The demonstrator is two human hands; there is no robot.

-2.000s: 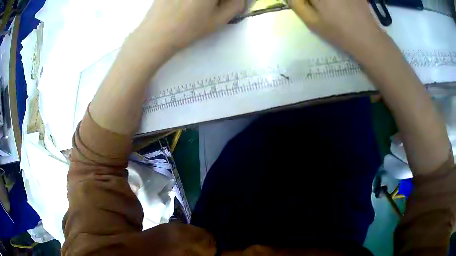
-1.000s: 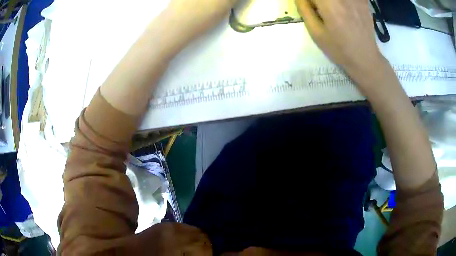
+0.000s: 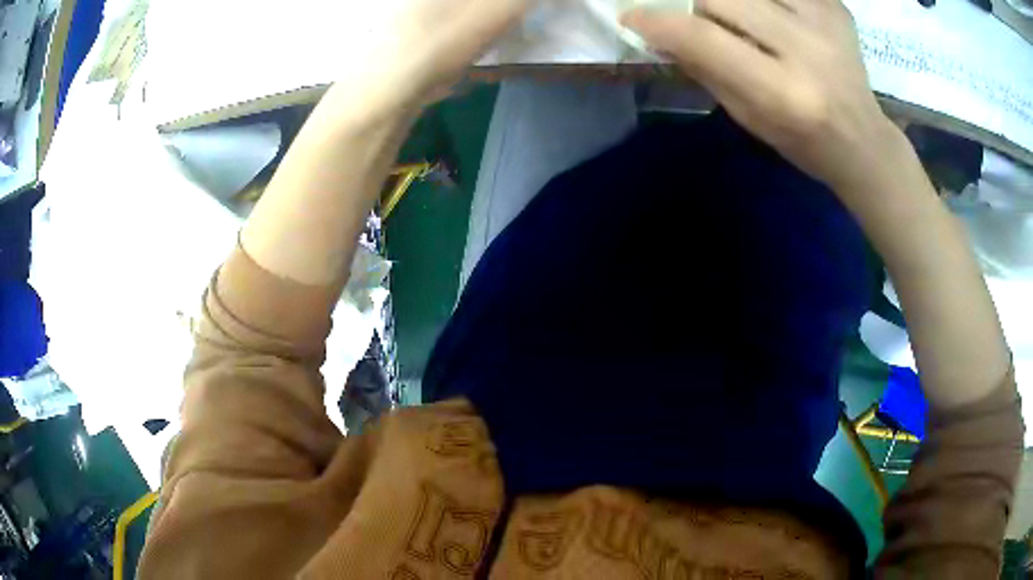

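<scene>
A white cloth piece (image 3: 564,36) lies at the table's front edge between my hands, partly cut off by the top of the picture. My left hand (image 3: 459,34) is bare and at the cloth's left side; its fingertips are out of the picture, so its grip is hidden. My right hand (image 3: 770,57) is bare, with curled fingers, and its fingertips pinch a pale part of the cloth at the right side. The sewing machine head and needle are not in view.
The white table's wooden front edge (image 3: 255,108) crosses the top. Heaped white cloth (image 3: 108,261) hangs at the left. My dark-clothed lap (image 3: 668,306) is below the table. White material (image 3: 997,227) is at the right. Yellow metal legs stand on green floor.
The view has tipped down towards my lap, so the table sits higher in the picture and the lit machine bed has left view. White cloth now shows between my hands, which are nearer the table's edge.
</scene>
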